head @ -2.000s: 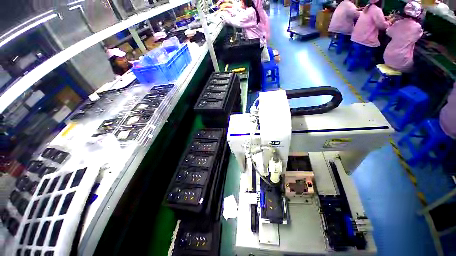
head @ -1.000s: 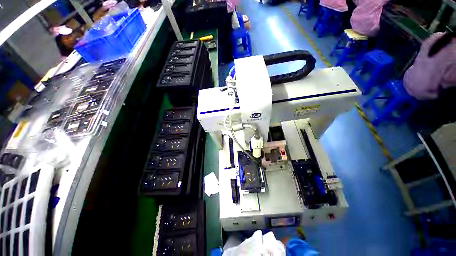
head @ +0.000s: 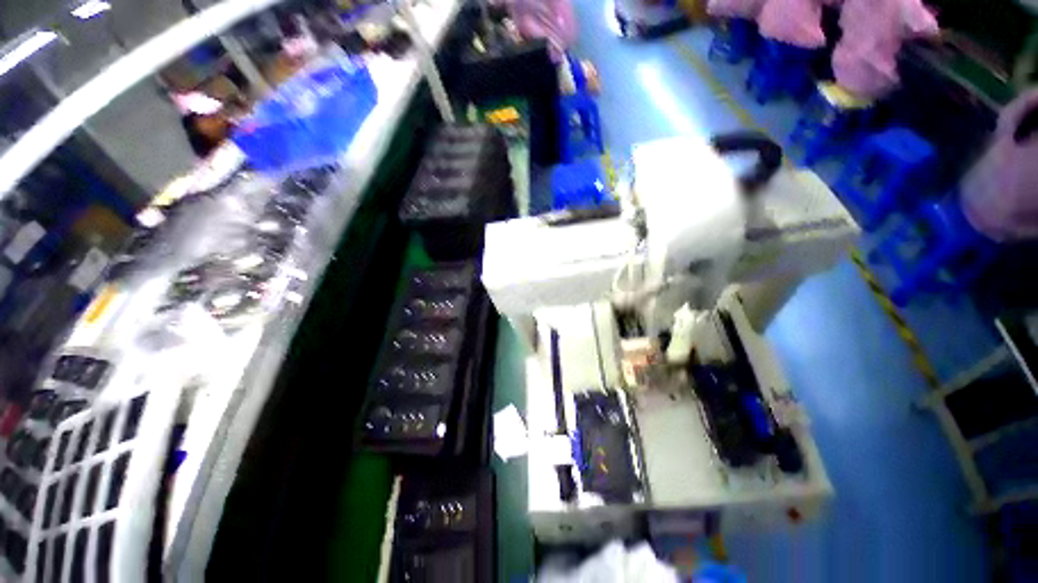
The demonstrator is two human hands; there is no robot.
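Observation:
The white benchtop machine (head: 563, 256) stands in front of me. Its left fixture (head: 609, 448) holds a thin black phone housing with small gold dots. Its right fixture (head: 746, 419) is black with blue parts; whether a housing lies in it cannot be told. The driver head (head: 683, 334) is by the back of the right fixture. A blurred white shape with blue beside it is cut off by the bottom edge; it may be my gloved hands, but left and right cannot be told apart.
Black component trays (head: 419, 370) with housings lie left of the machine, with a tray stack (head: 461, 171) behind. A white paper slip (head: 510, 433) lies between trays and machine. A white grid tray (head: 85, 478) and a blue bin (head: 307, 114) are on the left bench. People in pink sit at back right.
The driver head has moved from the left fixture to the right one. The left fixture is further forward, clear of the head. The view has shifted and blurred; the white shape appeared at the bottom.

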